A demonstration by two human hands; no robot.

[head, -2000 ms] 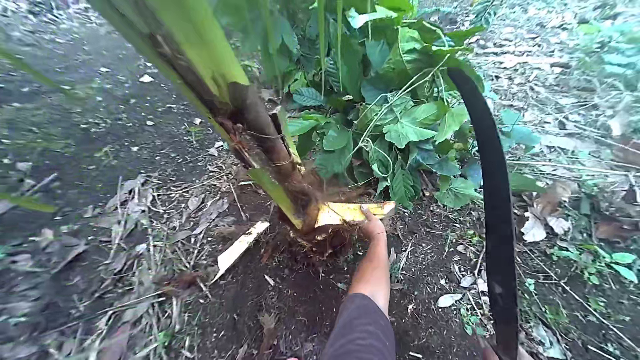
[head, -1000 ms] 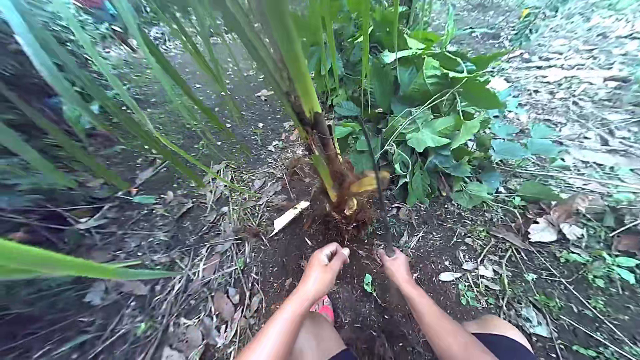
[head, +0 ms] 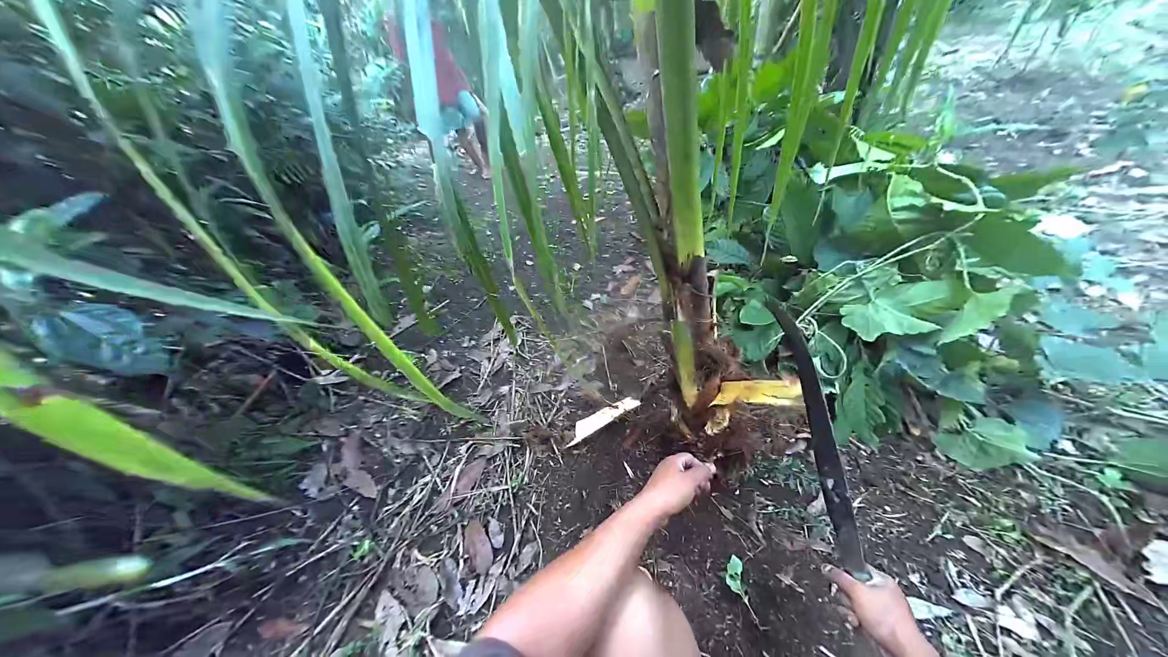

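Observation:
A young palm (head: 686,182) stands upright, brown fibre and roots bunched around its base. From that base a cut yellow leaf stalk stub (head: 757,392) sticks out to the right. My left hand (head: 680,482) is at the near side of the roots, fingers curled; whether it pinches some fibre is not clear. My right hand (head: 874,604) grips the handle of a machete with a dark curved blade (head: 819,429), which points up and passes just right of the stub. A pale cut strip (head: 602,420) lies on the soil left of the base.
Long palm leaflets (head: 338,283) hang across the left and top. Broad-leaved vines (head: 903,301) crowd the right of the trunk. Dry leaves and stalks (head: 429,557) litter the soil. Behind the fronds, a person (head: 452,82) stands, partly hidden. A small seedling (head: 735,577) grows between my hands.
Two seconds ago my left hand was on the yellow stub; it has let go and is now below it. The machete has swung away and back to the stub's right. The view has shifted.

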